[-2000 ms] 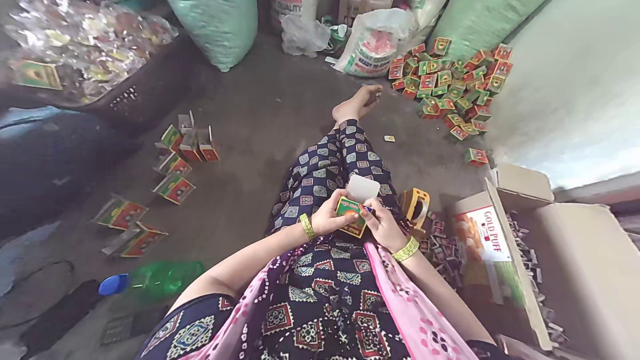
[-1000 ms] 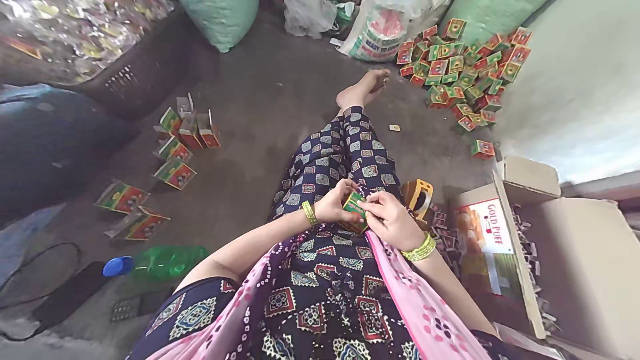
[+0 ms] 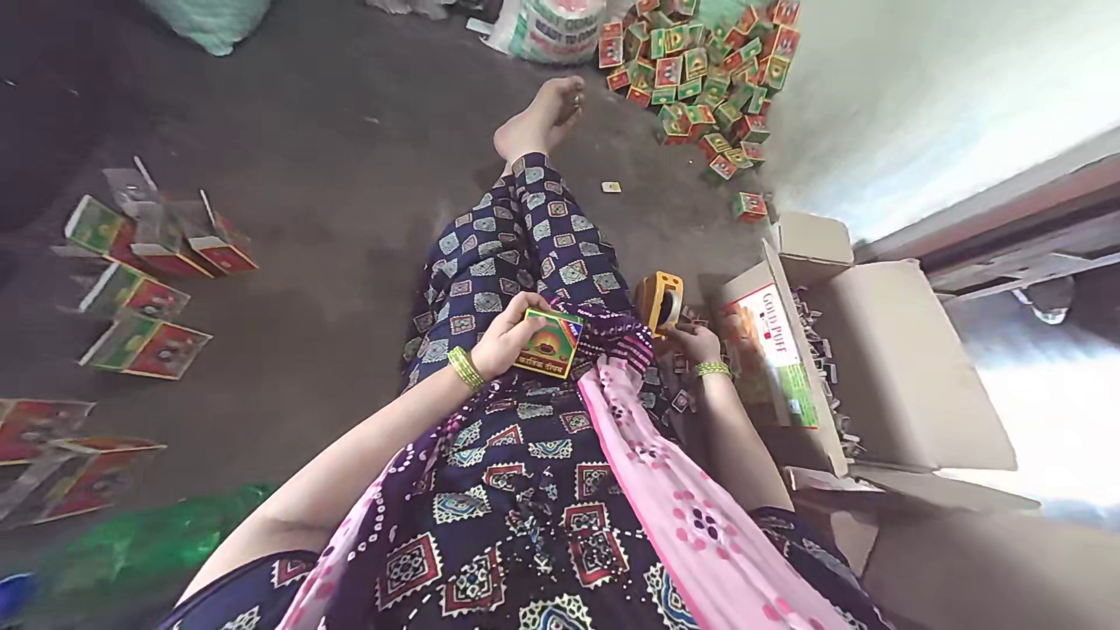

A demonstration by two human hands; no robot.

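Observation:
My left hand point(image 3: 514, 331) holds a small printed cardboard box point(image 3: 549, 344), green, red and yellow, above my lap. Its printed face is turned up and its lid looks closed. My right hand point(image 3: 694, 341) is at the near end of a yellow tape dispenser point(image 3: 662, 302), which stands beside my right thigh. The right fingers touch or are very close to the dispenser; whether they grip it cannot be told. Small items point(image 3: 681, 401) lie on the floor around that hand, partly hidden by my leg and arm.
Open printed boxes point(image 3: 149, 346) stand on the floor at left, near a green plastic bottle point(image 3: 149, 542). A heap of similar boxes point(image 3: 669, 70) lies by the wall at upper right. A large open carton point(image 3: 910, 359) holding small items is at right. A printed sack point(image 3: 556, 31) stands beyond my feet.
My right hand has left the small box and moved right to the tape dispenser. The box stays in my left hand; its white flap, up in the oldest frame, no longer shows. The view has shifted.

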